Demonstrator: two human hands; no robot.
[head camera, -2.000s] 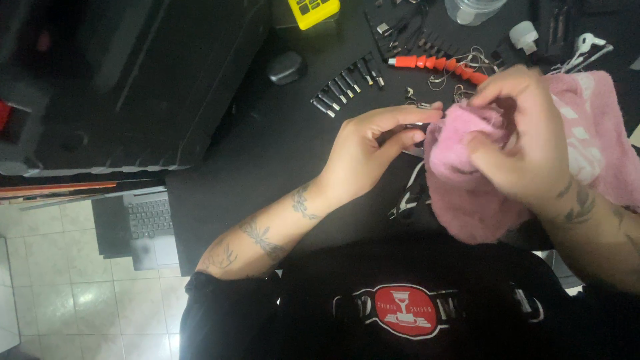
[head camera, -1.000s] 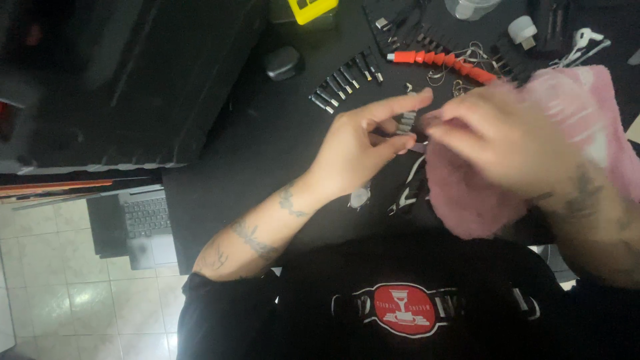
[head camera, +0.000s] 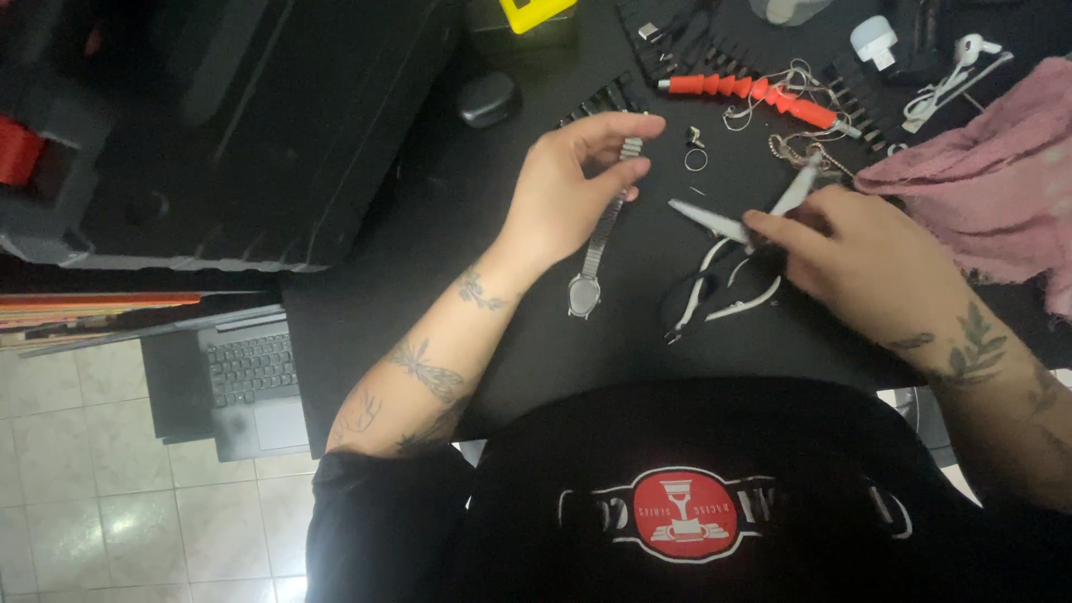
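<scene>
My left hand (head camera: 578, 184) pinches a metal watch bracelet (head camera: 600, 240) between thumb and fingers. The bracelet hangs down toward a round watch (head camera: 584, 295) on the black table. My right hand (head camera: 846, 251) has hold of a light-coloured tool with two spread arms (head camera: 712, 219), blurred, perhaps scissors or pliers. Below it lie pliers with white handles (head camera: 693, 301). A ring (head camera: 696, 159) rests between my hands. The pink cloth (head camera: 980, 176) lies to the right of my right hand, not held.
An orange flexible screwdriver extension (head camera: 754, 88) lies behind my hands among thin chains (head camera: 804, 84) and screwdriver bits. White earphones (head camera: 938, 92) are at the back right. A dark rounded case (head camera: 489, 99) and a large black hard case (head camera: 209, 126) stand to the left.
My right hand has let go of the pink cloth, which now lies farther right, and has taken hold of the light-coloured tool. More of the watch shows under my left hand.
</scene>
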